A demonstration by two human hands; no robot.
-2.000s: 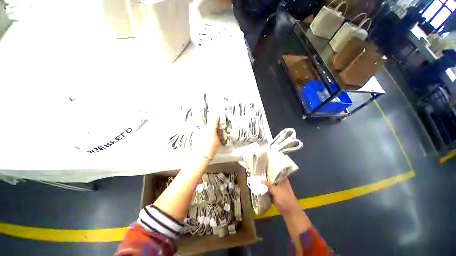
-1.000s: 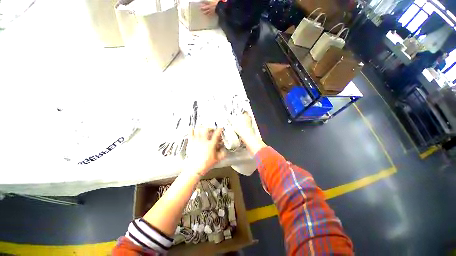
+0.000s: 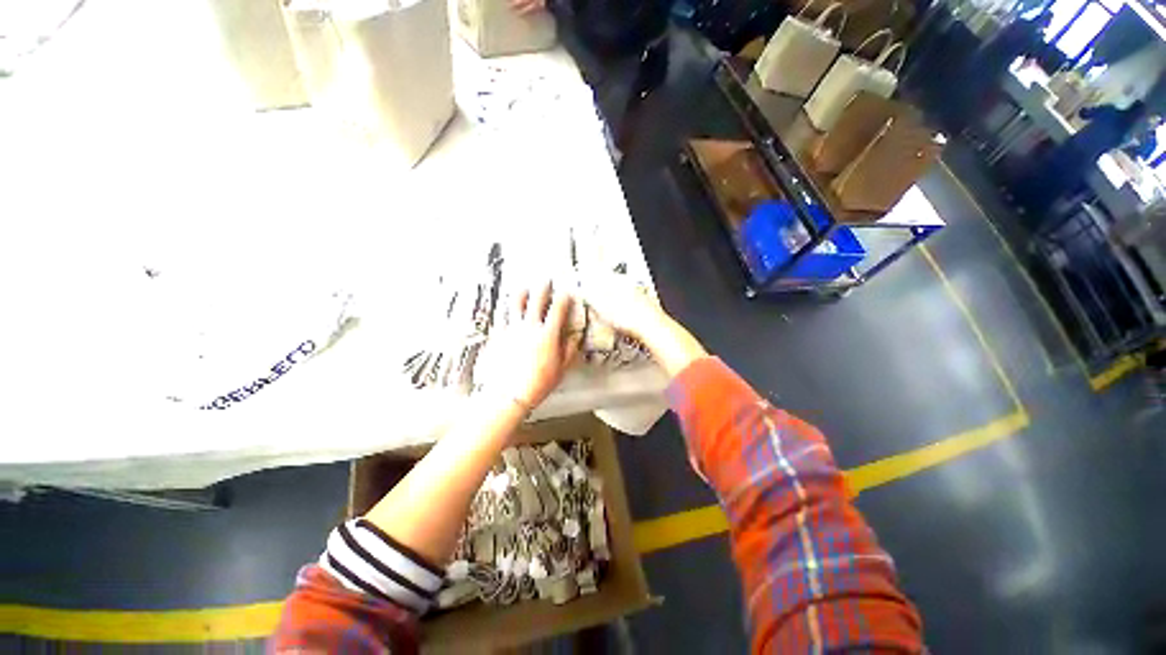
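Note:
Folded strap bundles (image 3: pixel 441 365) with dark edges lie on the corner of the white-covered table (image 3: pixel 192 441). My left hand (image 3: pixel 535 352) is over the pile, palm down, fingers pointing away. My right hand (image 3: pixel 639 326) is beside it at the right table edge. A pale bundle shows between the two hands; overexposure hides whether either hand grips it. More bundles (image 3: pixel 531 512) fill the open carton (image 3: pixel 627 563) on the floor below the table edge.
Beige tote bags (image 3: pixel 396 77) stand at the far side of the table. Dark lettering shows on a clear polybag (image 3: pixel 275 371) at left. Another person's hand (image 3: pixel 524 7) is at the top. A cart (image 3: pixel 767 166) with bags and a blue bin (image 3: pixel 799 243) stands to the right.
Two seconds ago my right hand held strap bundles beyond the table edge; it has moved back onto the table beside my left hand. Since one second ago both hands have shifted only slightly.

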